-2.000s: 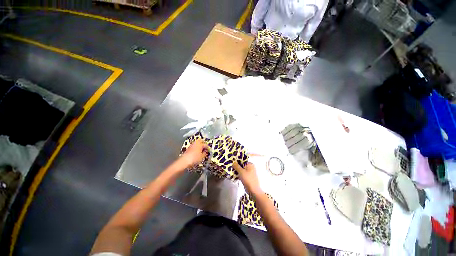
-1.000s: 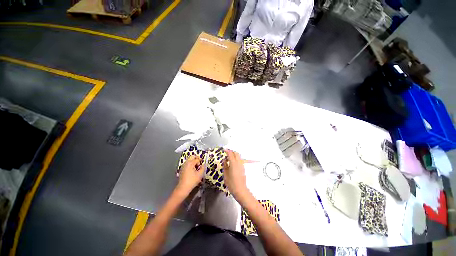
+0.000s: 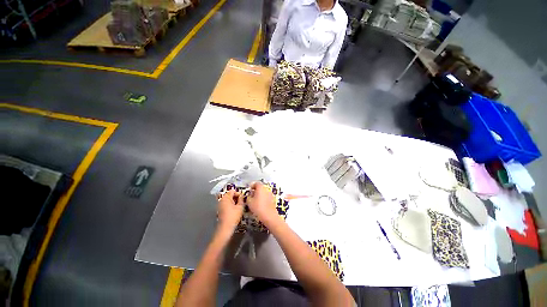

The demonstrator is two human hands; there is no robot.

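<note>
A leopard-print bundle of cut pieces (image 3: 277, 201) lies on the metal-topped table near the front left, with grey tie strips (image 3: 245, 244) hanging from its near side. My left hand (image 3: 231, 210) and my right hand (image 3: 260, 201) are close together on top of it, fingertips pinched at the middle where the tie runs. The strip between my fingers is mostly hidden. A loose leopard-print panel (image 3: 329, 256) lies at the table's front edge, partly covered by my right forearm. Grey-white strips (image 3: 231, 175) lie just beyond the bundle.
A cardboard sheet (image 3: 243, 86) and more tied leopard-print stacks (image 3: 300, 87) are at the far edge, a person (image 3: 309, 33) behind them. A ring (image 3: 327, 205), a pen (image 3: 388, 240), grey pieces (image 3: 352, 175), beige pieces (image 3: 412, 230) and a leopard sample (image 3: 448, 238) lie rightward. A blue bin (image 3: 501, 129) stands far right.
My right hand has moved from the bundle's right side to its middle, beside my left hand. The camera view has shifted, and more of the person across the table shows.
</note>
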